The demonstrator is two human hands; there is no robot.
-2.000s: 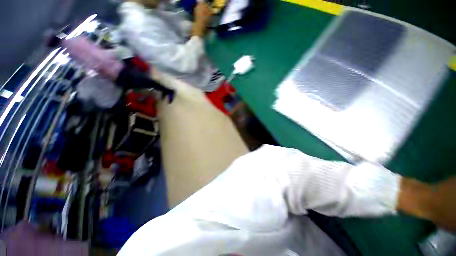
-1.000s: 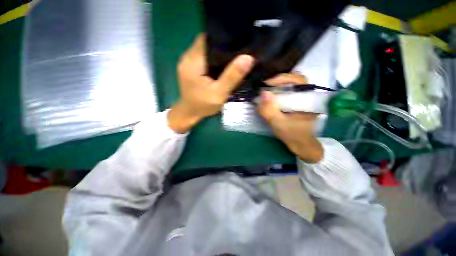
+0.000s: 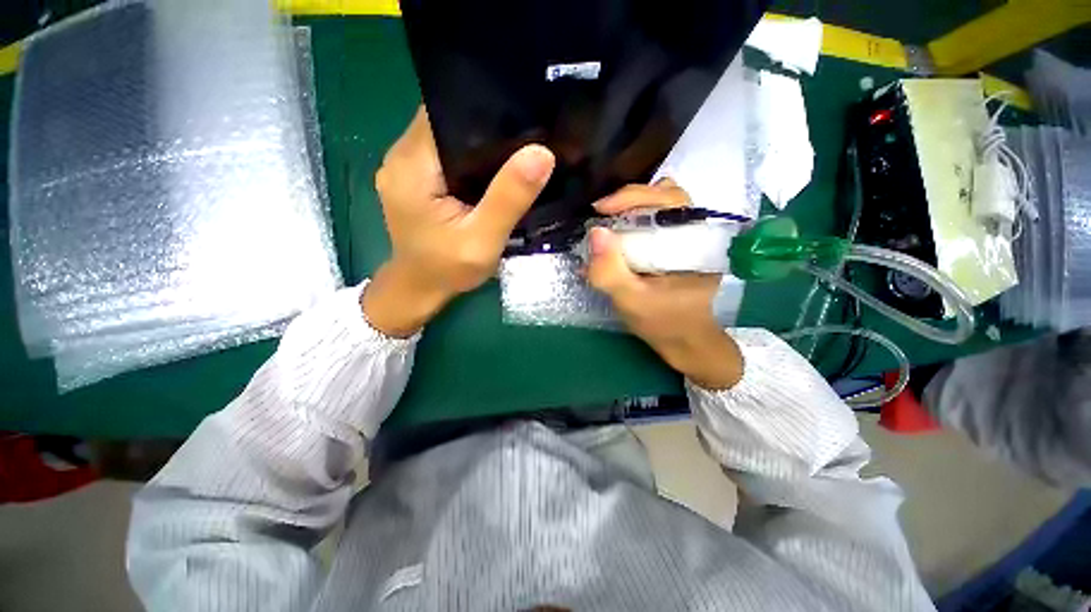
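A glossy black screen assembly with a small white label lies tilted above a bubble sheet. My left hand grips its left near corner, thumb on top. My right hand holds a white dispensing syringe with a bright green adapter head and clear air hose. The syringe points left, its front end at the screen's narrow near end, where a thin dark strip with small shiny parts shows. The tip is too small to tell whether it touches.
Stacked bubble-wrap sheets lie at the left. A black controller with a red light stands at the right, with a cream card and white adapter on it. Crumpled white wipes lie behind the syringe. A grey sleeve shows at far right.
Two seconds ago the view faced left, towards a coworker; it now faces the bench. Since one second ago the screen, both hands and syringe appear slightly further left, in the same hold.
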